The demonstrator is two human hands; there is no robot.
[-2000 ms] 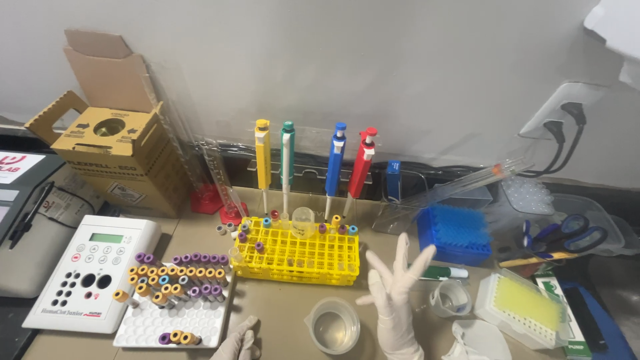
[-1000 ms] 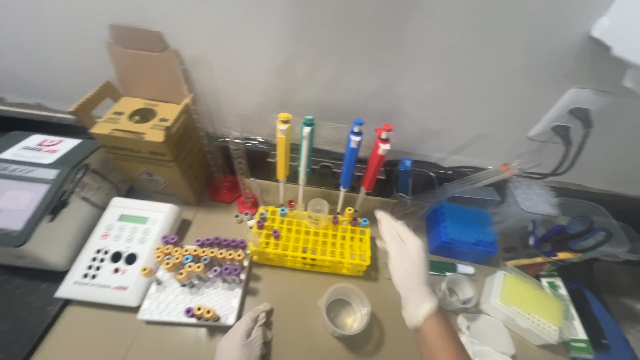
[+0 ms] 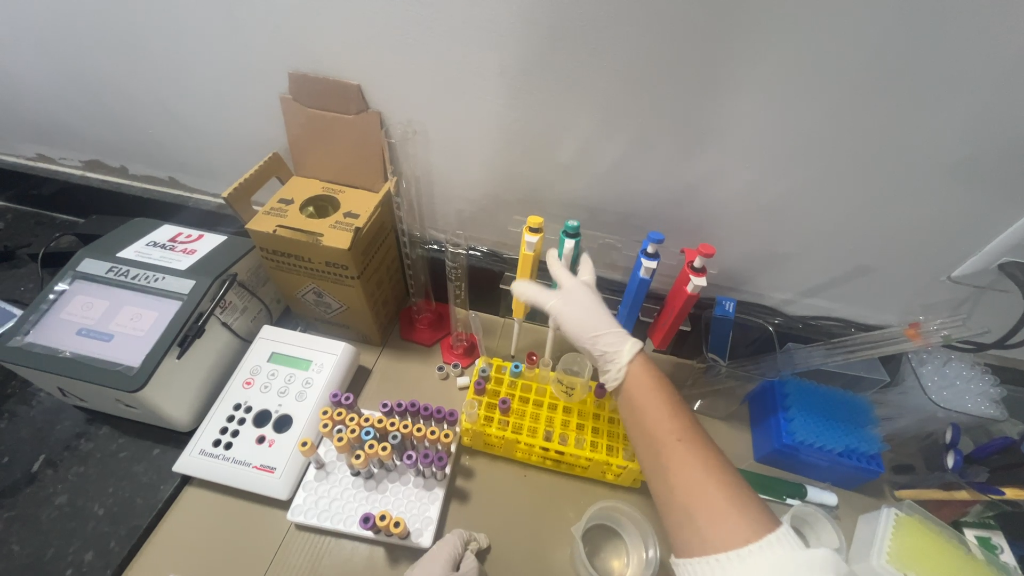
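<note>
My right hand (image 3: pixel 578 314), in a white glove, reaches over the yellow tube rack (image 3: pixel 560 416) with fingers spread, in front of the green micropipette (image 3: pixel 570 240). Whether a fingertip touches that pipette cannot be told. The yellow micropipette (image 3: pixel 528 260) hangs just left of it; the blue (image 3: pixel 640 276) and red (image 3: pixel 682 296) ones hang to the right. My left hand (image 3: pixel 452 554), also gloved, lies low at the bottom edge, partly out of frame, beside the white tube rack (image 3: pixel 344 504) with purple- and orange-capped tubes. A clear plastic beaker (image 3: pixel 614 544) stands right of it.
On the left stand a coagulation analyzer (image 3: pixel 268 408), a touchscreen analyzer (image 3: pixel 112 320) and a cardboard sharps box (image 3: pixel 328 272). Graduated cylinders (image 3: pixel 458 296) stand behind the yellow rack. Right of my forearm are a blue pipette tip box (image 3: pixel 816 432), a green marker (image 3: pixel 788 488) and a yellow tip box (image 3: pixel 920 544).
My right hand has moved from beside the yellow rack's right end up and left to the green micropipette. My left hand stays low near the white rack. The view has shifted left.
</note>
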